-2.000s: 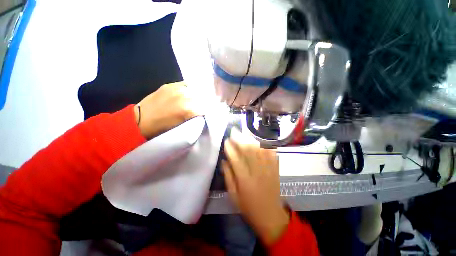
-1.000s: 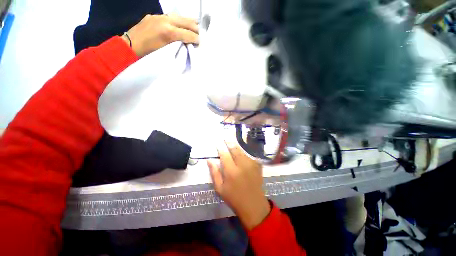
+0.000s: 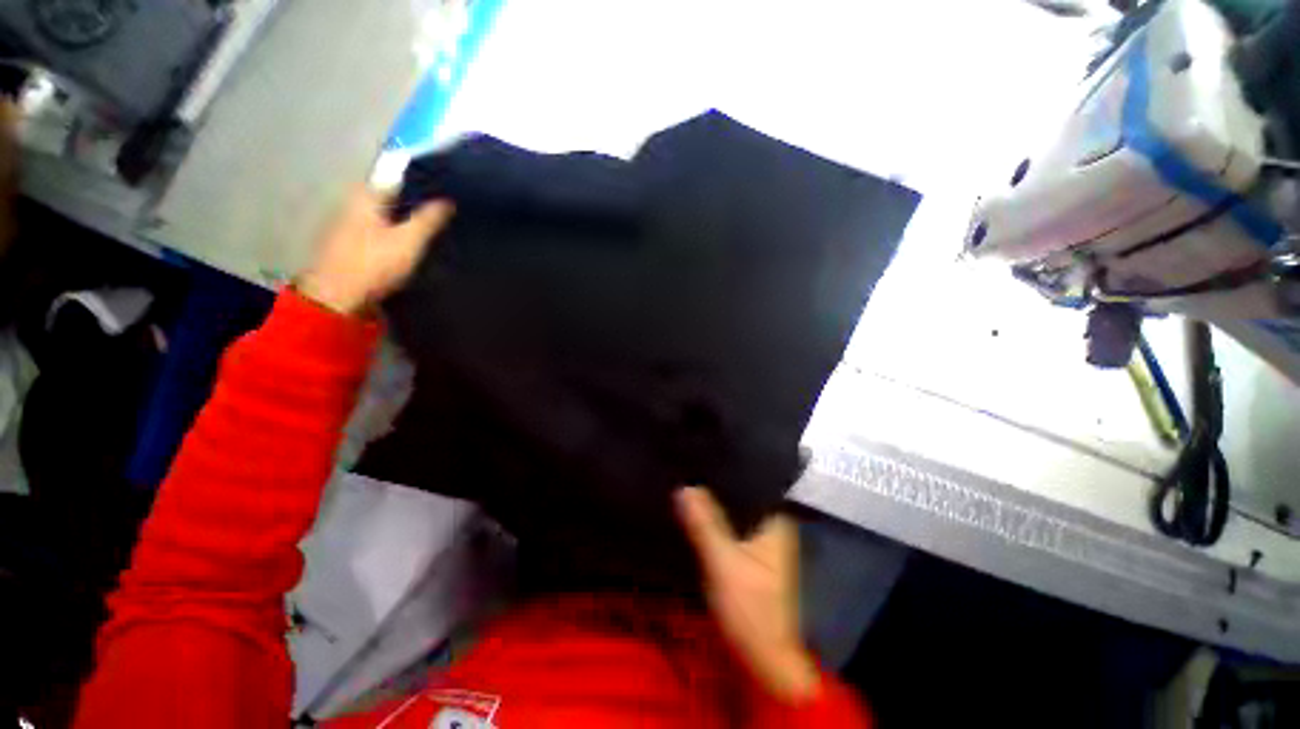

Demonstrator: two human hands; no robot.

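Observation:
A large black body panel [image 3: 642, 285] spreads over the table's front edge in front of me, with its lower part hanging toward my lap. My left hand [image 3: 374, 245] grips its upper left corner, fingers partly hidden under the cloth. My right hand [image 3: 749, 570] holds its lower right part, thumb on top and fingers hidden beneath. Pale cloth [image 3: 385, 584] hangs below the table edge at the left, under the black panel.
The white sewing machine head [image 3: 1126, 171] with a blue stripe stands at the right. Black-handled scissors [image 3: 1195, 491] and a thin yellow-green item [image 3: 1152, 392] lie below it. A printed tape measure [image 3: 941, 499] runs along the front edge. Blue tape [image 3: 445, 71] marks the table at upper left.
The view has swung left, away from the needle area. Both hands have left the pale panel by the machine and now hold the black panel, which is drawn over the table's front edge.

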